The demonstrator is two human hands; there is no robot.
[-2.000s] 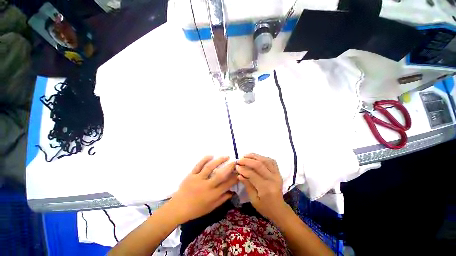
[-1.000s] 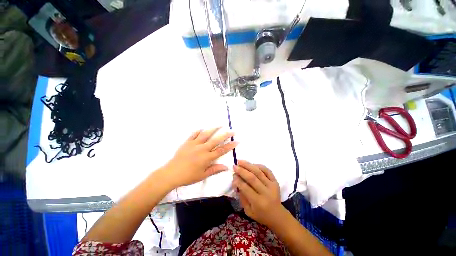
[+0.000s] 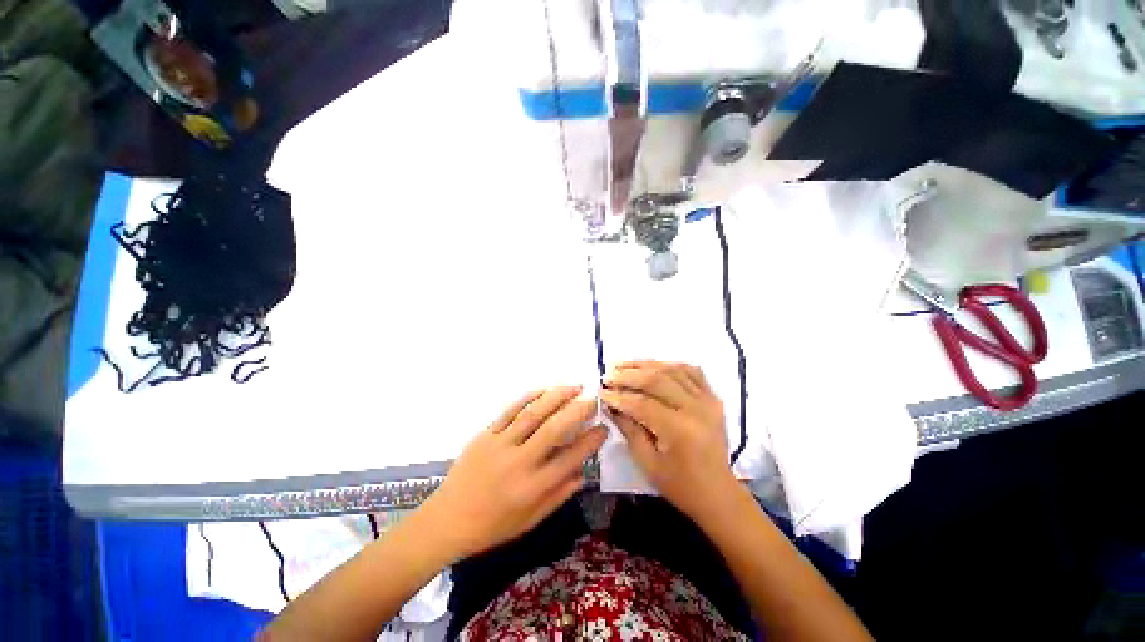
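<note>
A white fabric panel lies under the sewing machine head. A narrow black cord runs down it from the presser foot to my fingertips. A second black line lies on the panel to the right. My right hand pinches the cord's near end between thumb and fingers. My left hand rests on the cloth from the left, its fingertips close beside the cord; whether it grips anything is hard to see.
A tangle of black cords lies at the table's left. Red-handled scissors lie right of the machine. Black cloth strips drape over the head. Panels with black lines hang in a blue bin below the scaled front edge.
My left hand has moved down and right to meet my right hand, which has risen slightly. The panel's near edge has moved toward the machine, uncovering more of the scaled table edge.
</note>
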